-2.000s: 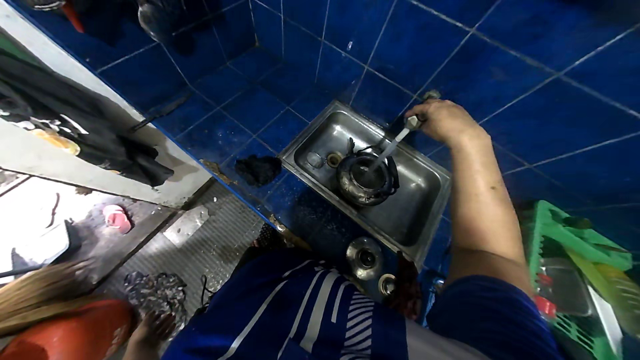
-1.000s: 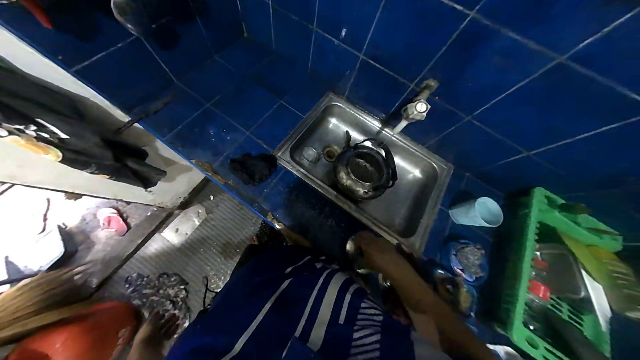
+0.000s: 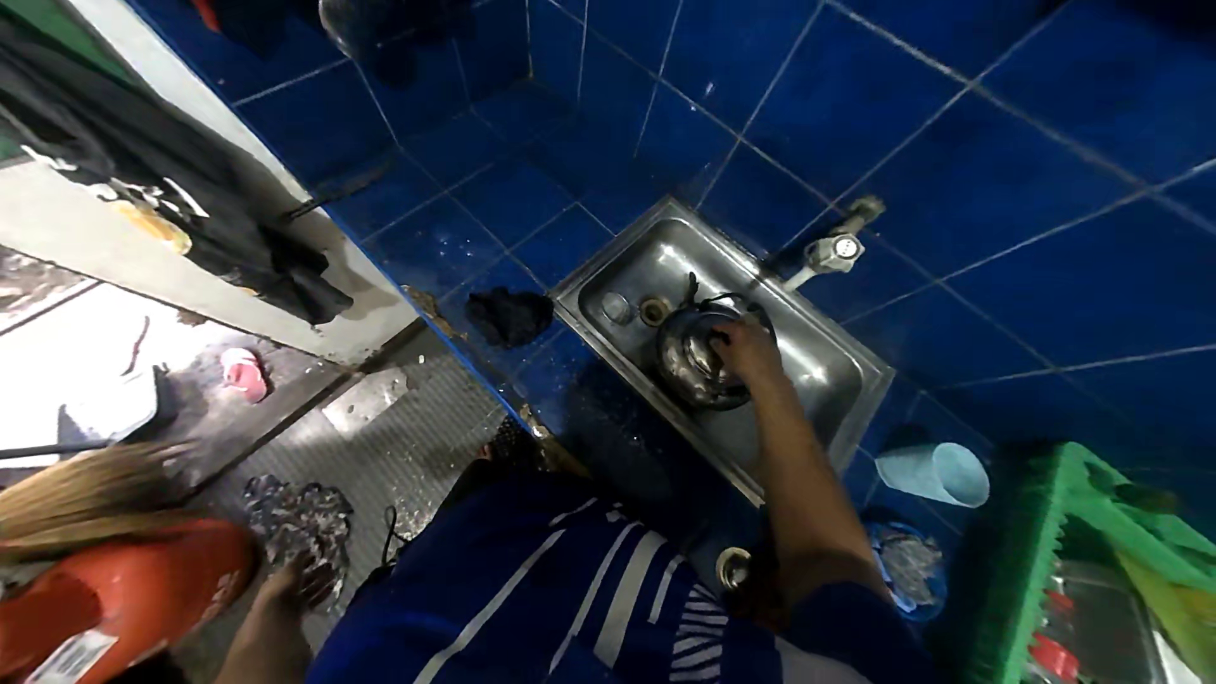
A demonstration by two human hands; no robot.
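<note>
My right hand [image 3: 746,350] reaches down over the sink, its fingers closed on the round metal lid [image 3: 701,353] at the top of a kettle [image 3: 682,380]. The dark, shiny kettle stands in the stainless steel sink [image 3: 817,380]; its black handle lies folded toward the tap side. A small clear round item [image 3: 616,307] and the drain [image 3: 655,311] are left of it. Beyond the kettle, the tap [image 3: 836,252] juts from the blue tiled wall. I do not make out my left hand; a bare limb at lower left cannot be told as hand or foot.
A black cloth [image 3: 510,316] lies left of the sink. To the right are a light blue cup [image 3: 936,474], a blue container [image 3: 907,568] and a green plastic rack [image 3: 1035,570]. A small metal ring-like item [image 3: 733,568] is near my shirt. A broom [image 3: 85,494] is at left.
My right hand has left the tap, passed over the counter near my body, and is now on the kettle. The lid, earlier on the counter, is now on the kettle, which stood uncovered before.
</note>
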